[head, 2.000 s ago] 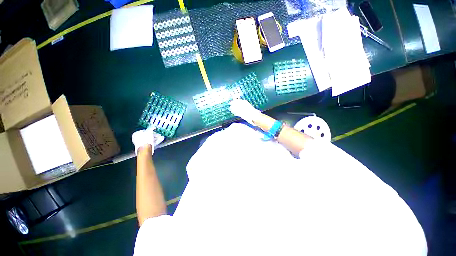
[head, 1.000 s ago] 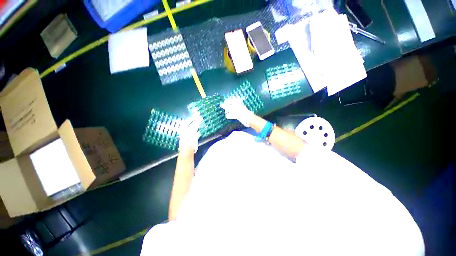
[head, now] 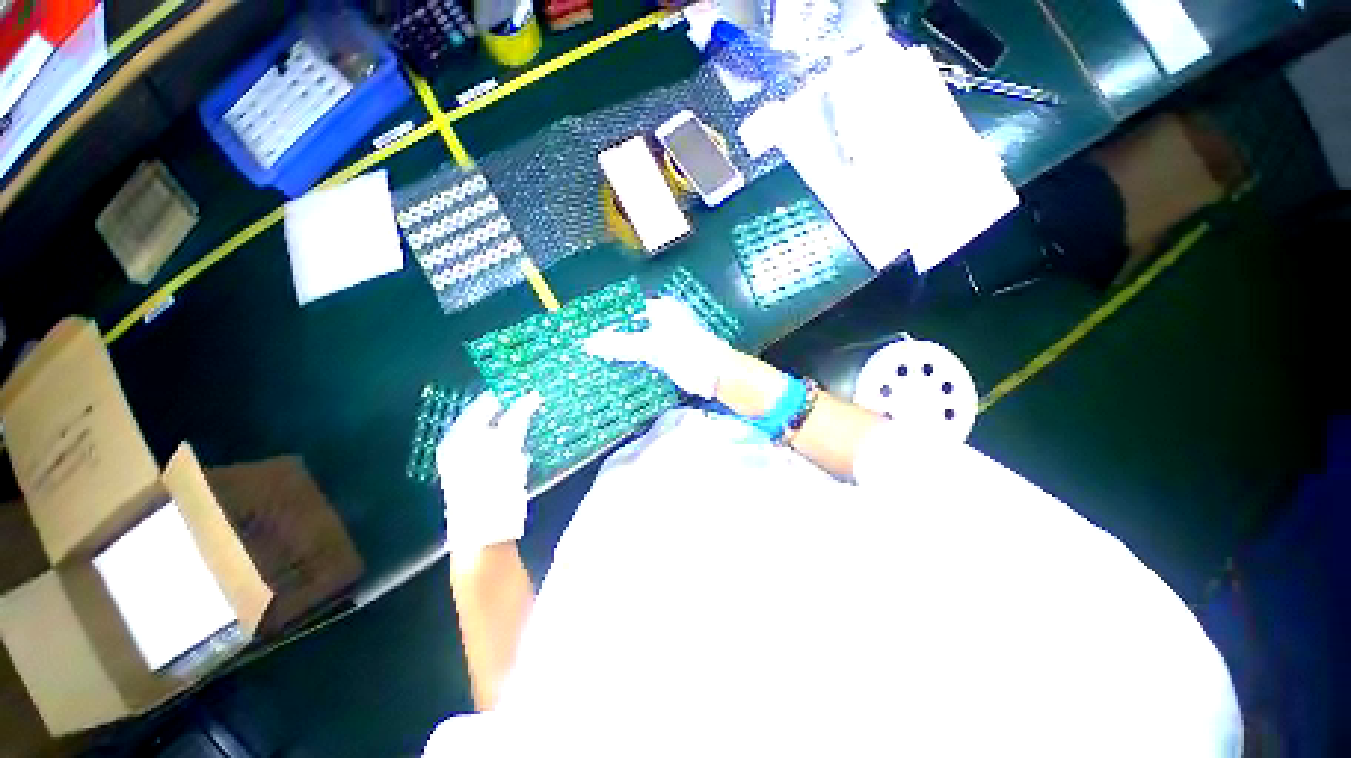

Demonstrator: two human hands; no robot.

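Observation:
A green circuit board panel (head: 571,370) is between my hands over the bench's near edge and looks larger than the other panels, as if raised. My left hand (head: 489,462), white-gloved, is at its lower left edge. My right hand (head: 670,347), white-gloved, is at its right side with fingers over the face. The fingers under the panel are hidden. Another green panel (head: 431,433) is partly hidden at the left. One more (head: 702,301) shows behind my right hand. A separate panel (head: 785,253) lies further right.
Two phones (head: 646,194) lie on bubble wrap (head: 556,193), beside a panel of pale round parts (head: 461,237). Papers (head: 904,163) are at the right. A white sheet (head: 342,237), blue bin (head: 308,104) and open cardboard box (head: 215,548) are left. A round stool (head: 916,391) stands below the bench edge.
The middle panel now appears larger and raised between my hands, covering parts of the neighbouring panels. My left hand has moved to its lower left edge. The view has turned, showing more of the blue bin.

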